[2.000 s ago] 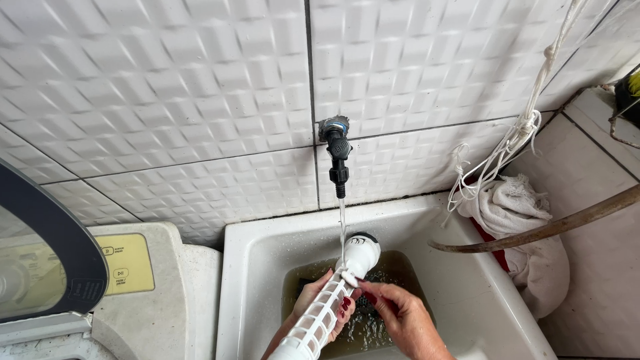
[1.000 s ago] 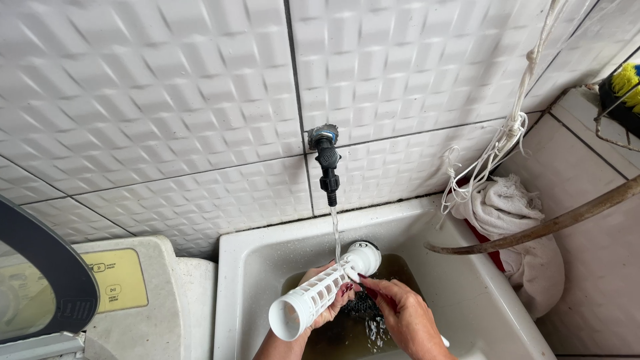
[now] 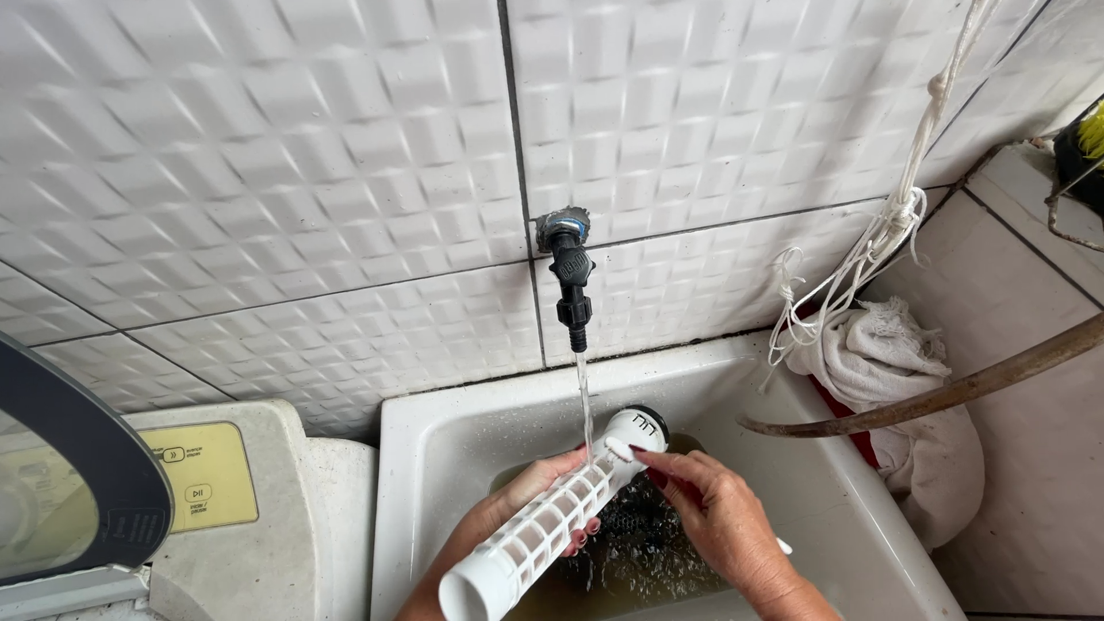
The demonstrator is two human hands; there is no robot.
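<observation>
My left hand (image 3: 536, 493) is closed around a white plastic lattice tube (image 3: 552, 517) from below, over the sink. Its far end is solid white with slots and a black rim. In my right hand (image 3: 720, 509) is a small white brush (image 3: 618, 448), its head against the tube near that end; a bit of white handle shows beyond the palm. From the black plastic tap (image 3: 573, 267) a stream of water (image 3: 584, 388) falls onto the tube and runs into the sink. Murky water with a dark object (image 3: 647, 522) in it, hard to make out, lies below.
The white sink (image 3: 410, 483) stands against the tiled wall. At left is a washing machine (image 3: 276, 483) with its dark-framed lid (image 3: 95, 448) raised. A brown hose (image 3: 966, 388) reaches over the sink's right side, near a whitish cloth (image 3: 897, 362) and hanging white cords (image 3: 897, 207).
The tube's near end swung to the left between the oldest frame and the middle one. Since then both hands have stayed near the same part of the tube, under the running water.
</observation>
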